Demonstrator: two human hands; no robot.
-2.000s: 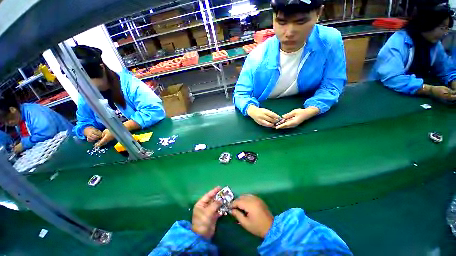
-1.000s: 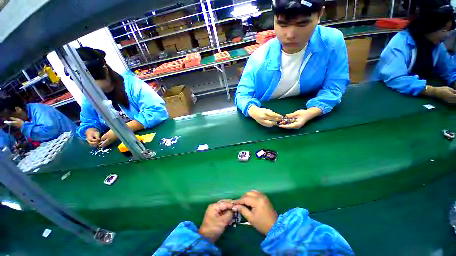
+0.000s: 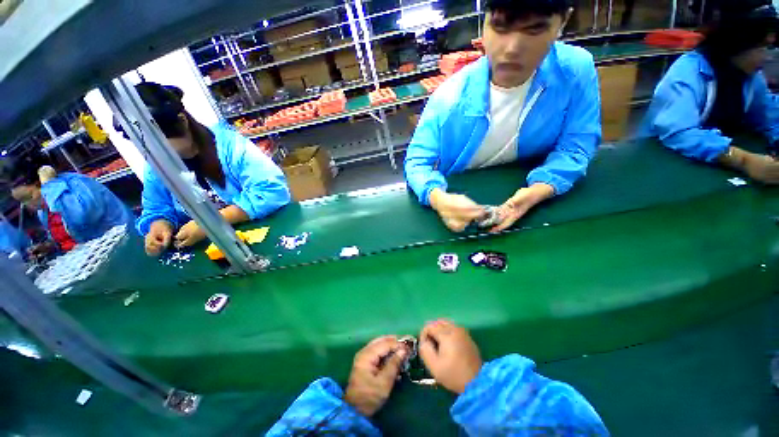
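A small open unit (image 3: 408,348), pale and dark, is held between my two hands above the near edge of the green belt. My left hand (image 3: 376,373) grips it from the left. My right hand (image 3: 451,355) is at its right side with bent fingers touching it. A thin pale strand (image 3: 423,381) shows below the unit between the hands. The fingers hide much of the unit, so its inner detail cannot be told.
On the belt (image 3: 342,311) lie a white-rimmed unit (image 3: 448,262), a dark unit (image 3: 494,260) and another unit (image 3: 217,303). Workers in blue sit opposite. White bits (image 3: 293,241) and a yellow-orange piece (image 3: 237,242) lie by the metal post (image 3: 184,183). A tray (image 3: 81,259) is far left.
The units on the belt have moved to the right. My hands have moved slightly right and drawn closer around the unit, which was more exposed at first; my right fingers have shifted on it.
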